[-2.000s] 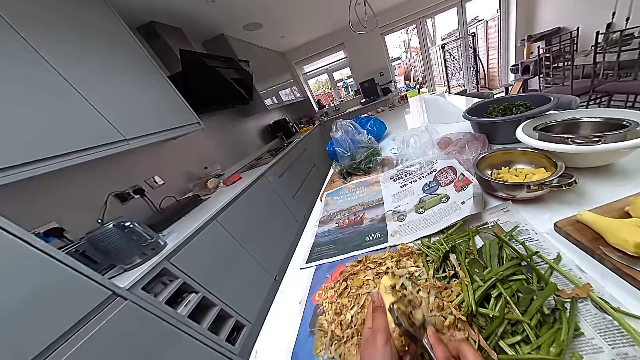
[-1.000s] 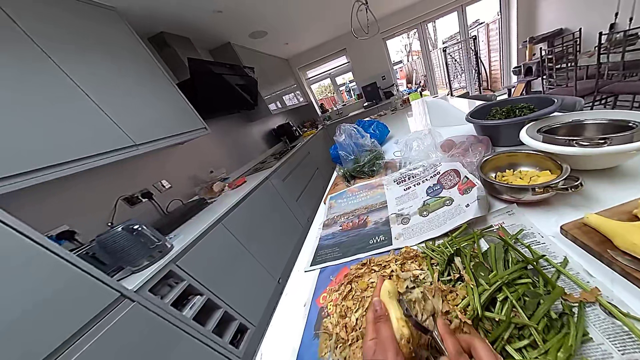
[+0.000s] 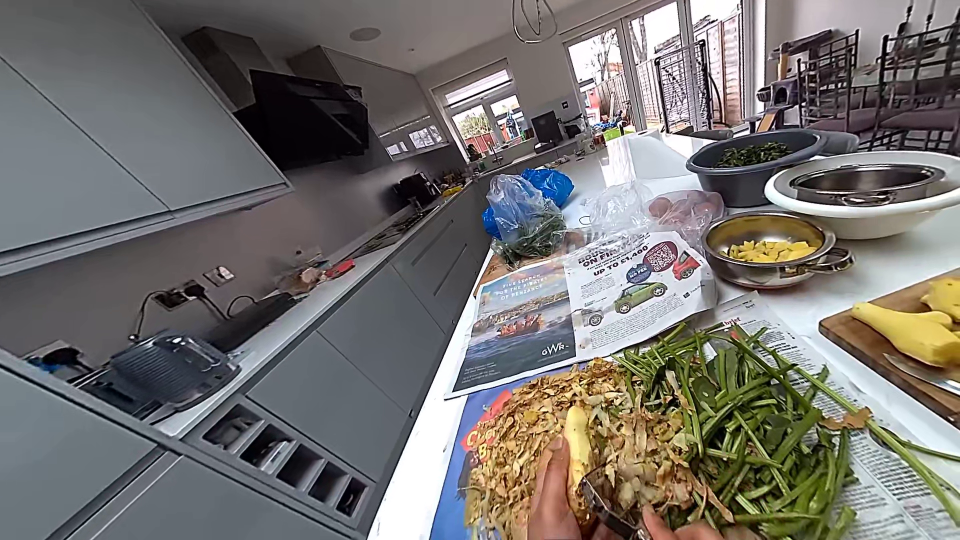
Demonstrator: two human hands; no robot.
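Observation:
At the bottom of the view my left hand [image 3: 553, 495] grips a pale yellow peeled root [image 3: 577, 457], which points up and away from me. My right hand [image 3: 675, 529], partly cut off by the lower edge, holds a dark metal peeler [image 3: 606, 504] against the root's right side. Beneath both hands lies a heap of brown peelings [image 3: 540, 420] on newspaper. Green stalks [image 3: 757, 435] are piled to the right of the peelings. Farther right, peeled yellow roots [image 3: 904, 331] and part of a knife [image 3: 926, 372] rest on a wooden board [image 3: 847, 330].
A steel pan [image 3: 712, 259] holds yellow chunks. Behind it stand a grey tub [image 3: 724, 180] with chopped greens and a white basin [image 3: 806, 219] with a steel bowl inside. Open newspaper pages [image 3: 480, 367] and plastic bags [image 3: 525, 214] lie beyond the peelings. Grey cabinets run along the left.
Both hands stay over the peelings, with the root in the left and the peeler in the right. The root stands more upright than two seconds ago.

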